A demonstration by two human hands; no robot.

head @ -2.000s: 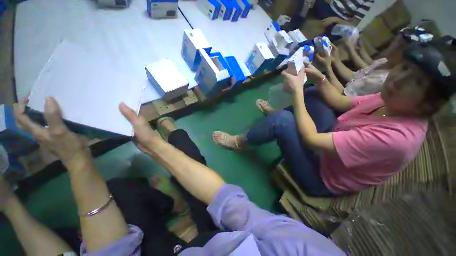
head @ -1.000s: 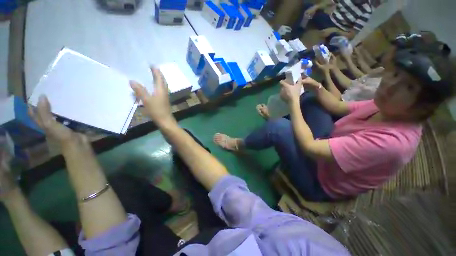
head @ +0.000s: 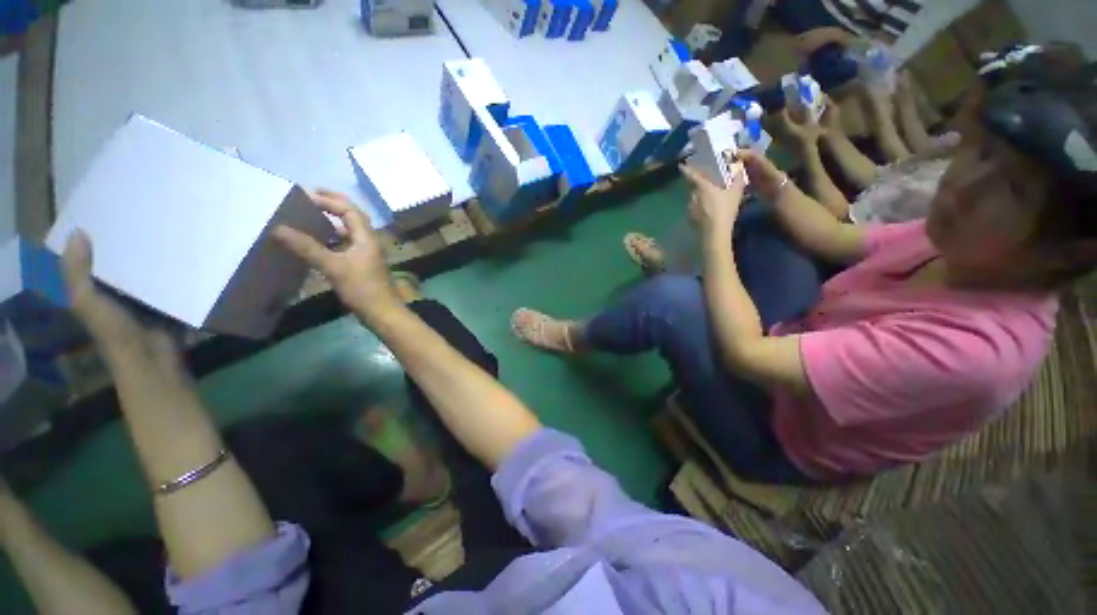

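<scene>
A white carton (head: 181, 222) is tilted between my two hands above the near edge of the white table. Its broad plain face is up and a grey, shaded side faces right. My left hand (head: 102, 288) is at its left lower corner, with part of the fingers hidden. My right hand (head: 337, 252) is at its right end, thumb and fingers around the edge of the shaded side. A low white block (head: 401, 178) with a ridged edge lies on the table right of my right hand.
Blue-and-white cartons (head: 511, 168) stand along the table edge (head: 481, 222), more at the back. A person in a pink top (head: 902, 348) sits at right holding a small white carton (head: 718, 149). Brown cardboard stacks (head: 986, 493) lie behind. A neighbour's forearm (head: 48, 559) shows at lower left.
The carton now shows a deep shaded right side instead of a thin edge. My right hand, open and off it a second ago, is back on its right end.
</scene>
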